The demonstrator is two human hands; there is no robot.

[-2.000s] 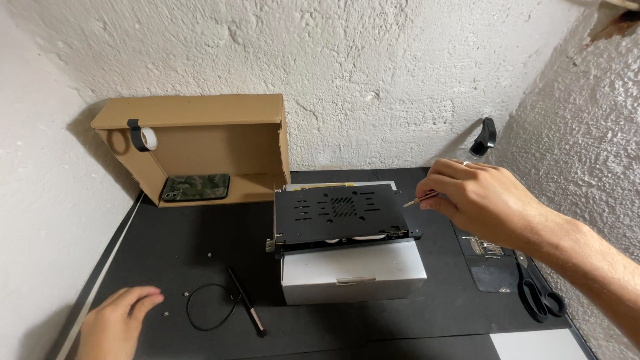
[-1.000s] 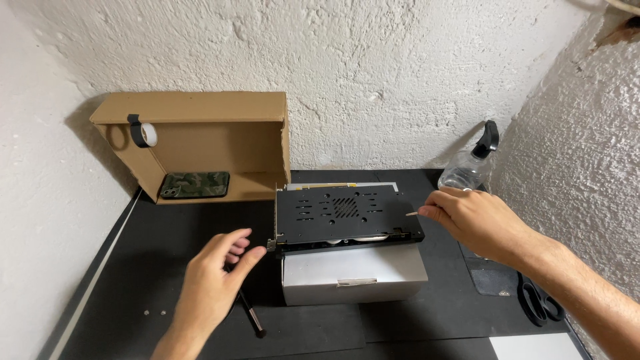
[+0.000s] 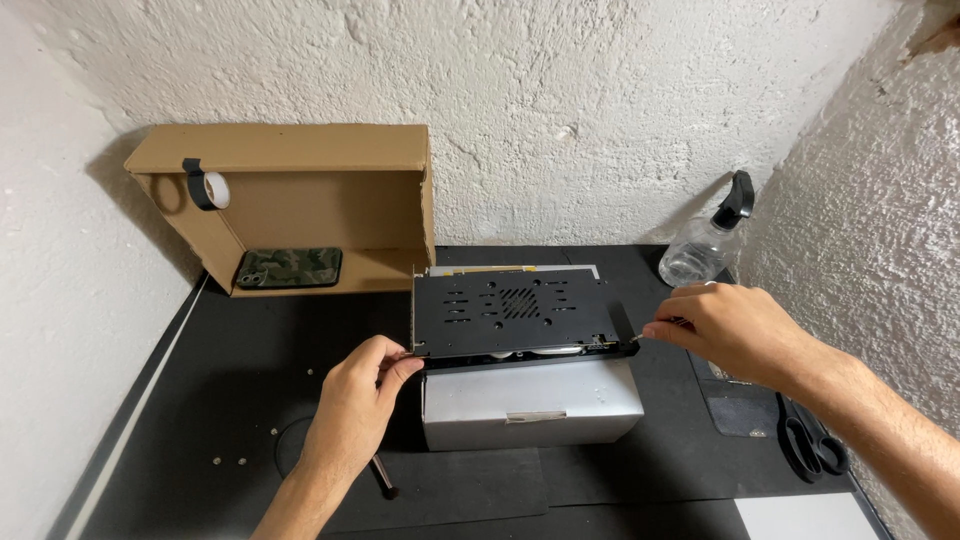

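Note:
A graphics card (image 3: 517,311) with a black slotted backplate lies on a white cardboard box (image 3: 532,405). My left hand (image 3: 367,382) pinches the card's near left corner, by its metal bracket, between thumb and fingers. At the card's near right corner, my right hand (image 3: 712,330) holds a small, thin metal tool whose tip meets the edge there; most of the tool is hidden in the fingers, so its exact kind cannot be told. Below the backplate, parts of the fans show along the near side. Several small screws (image 3: 241,461) lie on the black mat at the left.
An open cardboard box (image 3: 285,150) holds a camouflage-cased phone (image 3: 291,268), with a tape roll (image 3: 217,190) hanging at its left. A clear spray bottle (image 3: 694,251) stands back right, black scissors (image 3: 806,442) lie right. A brush (image 3: 385,478) is partly behind my left forearm.
My left hand has come from the lower left to the card's near left corner and taken hold there. My right hand has brought the tool's tip down to the near right corner.

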